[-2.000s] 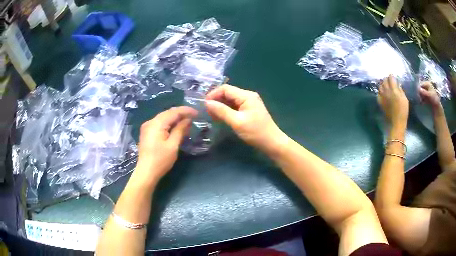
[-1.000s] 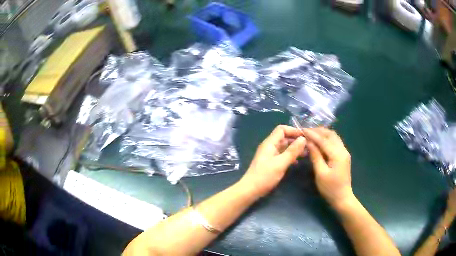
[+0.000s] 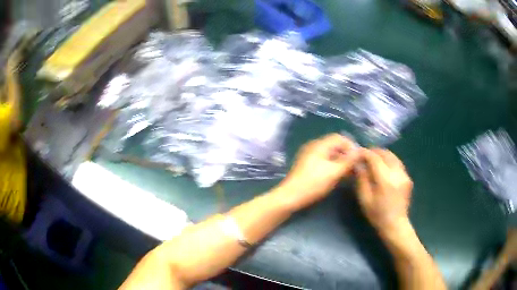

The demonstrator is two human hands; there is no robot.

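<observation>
My left hand and my right hand meet fingertip to fingertip over the dark-green bench, just below the near end of the bag pile. A small bit of clear film shows between the fingertips, seemingly a zip-lock bag; most of it is hidden by the fingers and blurred. A wide pile of shiny clear bags lies to the left and behind my hands, reaching right to a greyer cluster.
A blue parts bin stands behind the pile. A white power strip lies at the left bench edge. A yellow-topped box is far left. A smaller bag pile and part of another person's arm are at right.
The view has swung left since the oldest frame and is now blurred. My hands, apart at first with a bag hanging between them, came together at the fingertips and remain so.
</observation>
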